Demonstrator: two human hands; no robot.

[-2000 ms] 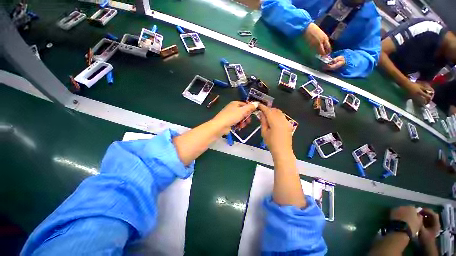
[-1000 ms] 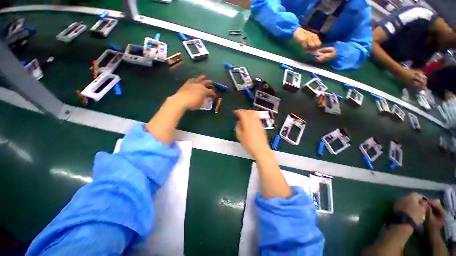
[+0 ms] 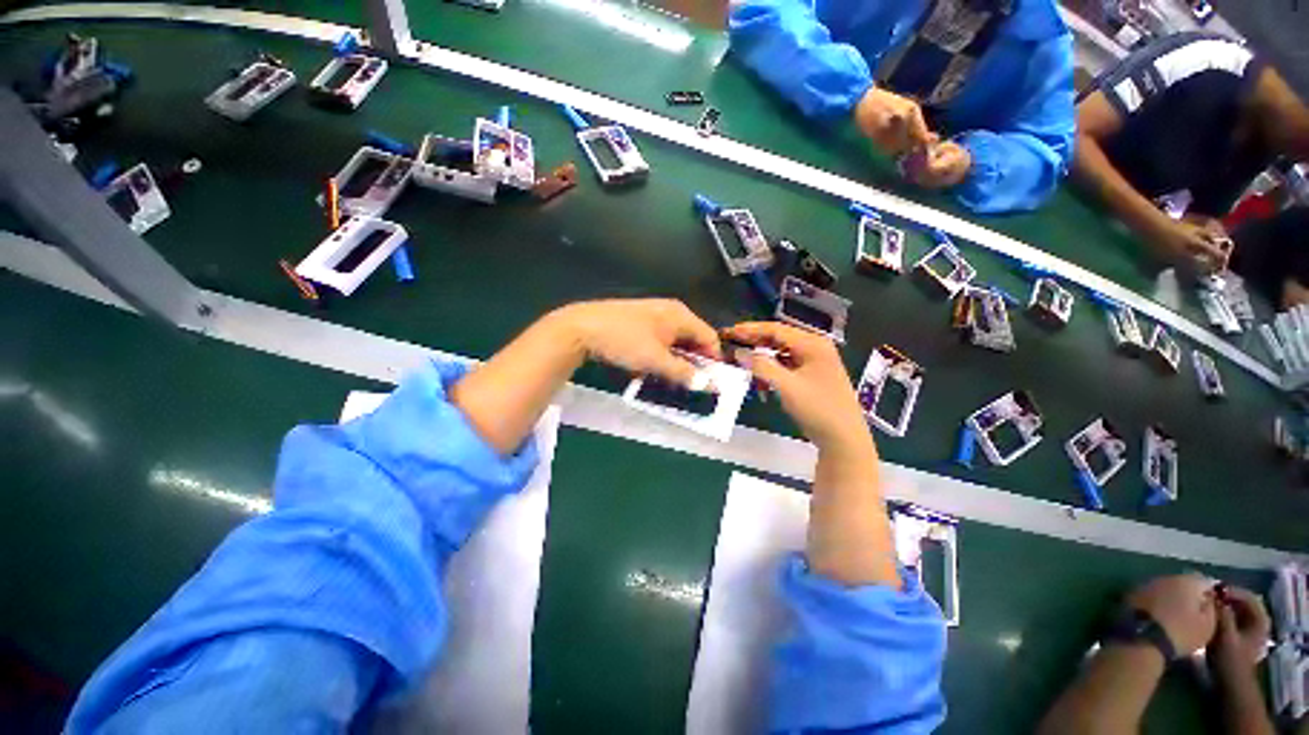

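Observation:
A white rectangular housing (image 3: 706, 419) with a large window is held in both my hands, over the near metal rail of the belt. My left hand (image 3: 640, 339) grips its upper left part, thumb on the frame. My right hand (image 3: 807, 376) has its fingertips at the housing's upper right corner, where a small dark part (image 3: 742, 345) shows between the hands. The fingers hide the housing's top edge and most of that part.
Part-assembled units with blue batteries lie along the dark green belt (image 3: 474, 287). A white housing (image 3: 929, 563) lies by my right forearm, on a white mat (image 3: 735, 574). A metal upright (image 3: 122, 237) stands at left. People work opposite and at lower right.
My hands have come together on a white housing, which is now over the near rail. A second ago they were apart above the belt. The units on the belt have shifted right.

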